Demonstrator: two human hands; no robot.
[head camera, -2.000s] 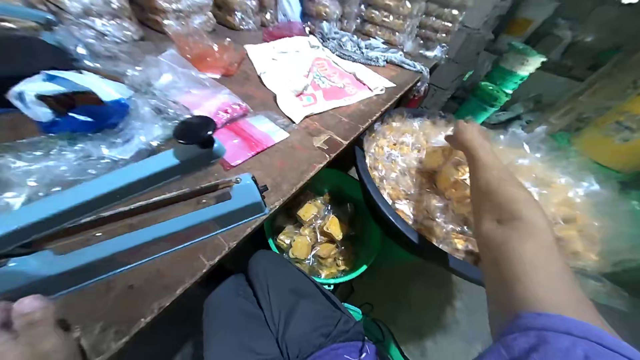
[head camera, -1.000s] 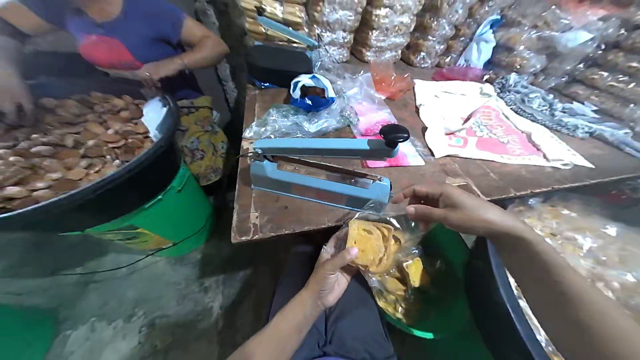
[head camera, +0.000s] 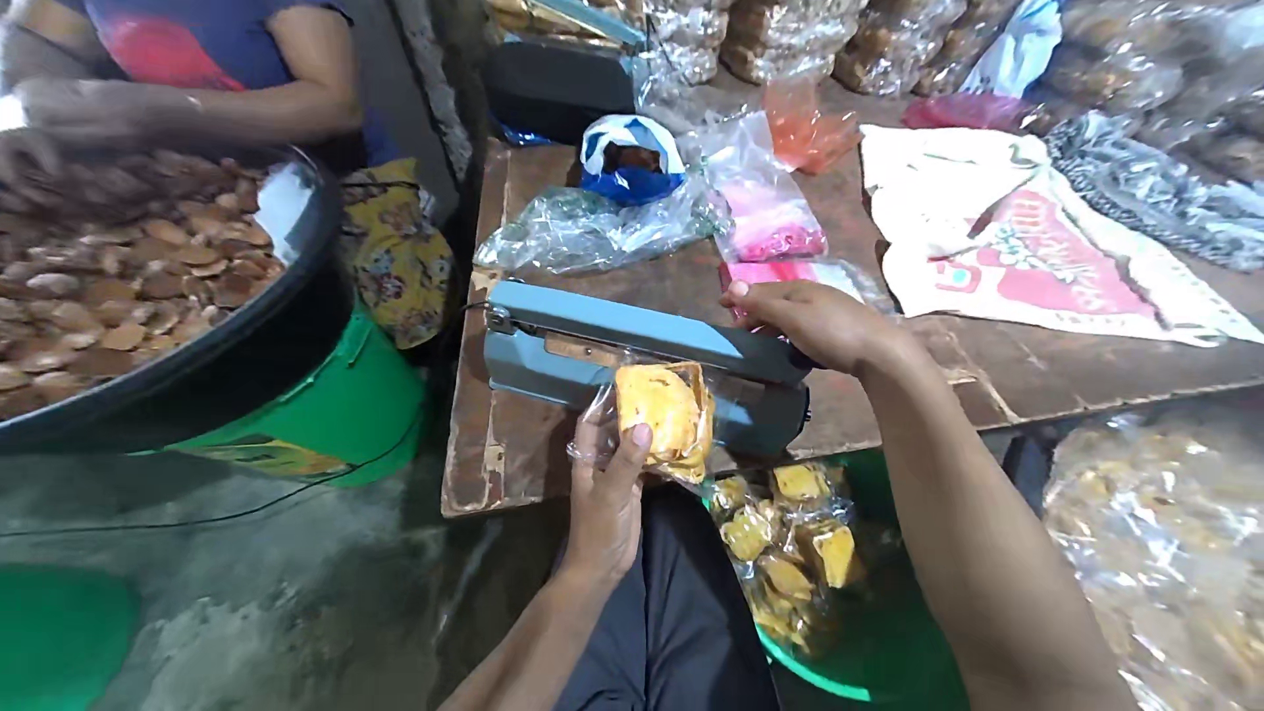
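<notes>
My left hand grips a clear plastic bag of yellow, flat snack pieces, held against the near side of a blue impulse sealer. The bag's upper edge lies by the sealer's jaw; how far it reaches in is hidden. My right hand rests on the right end of the sealer's arm, over the black knob, which it mostly covers. Below the table edge, a green tub holds several packed bags of the same snack.
The wooden table bears clear bags, a blue-and-white roll, pink packets and a printed white sack. At left, a person works over a large black basin of brown discs. Bagged snacks fill the lower right.
Two seconds ago my right hand was in the basin of snacks at right; then both hands held the bag. Now my right hand has moved onto the sealer's arm, and the left holds the bag.
</notes>
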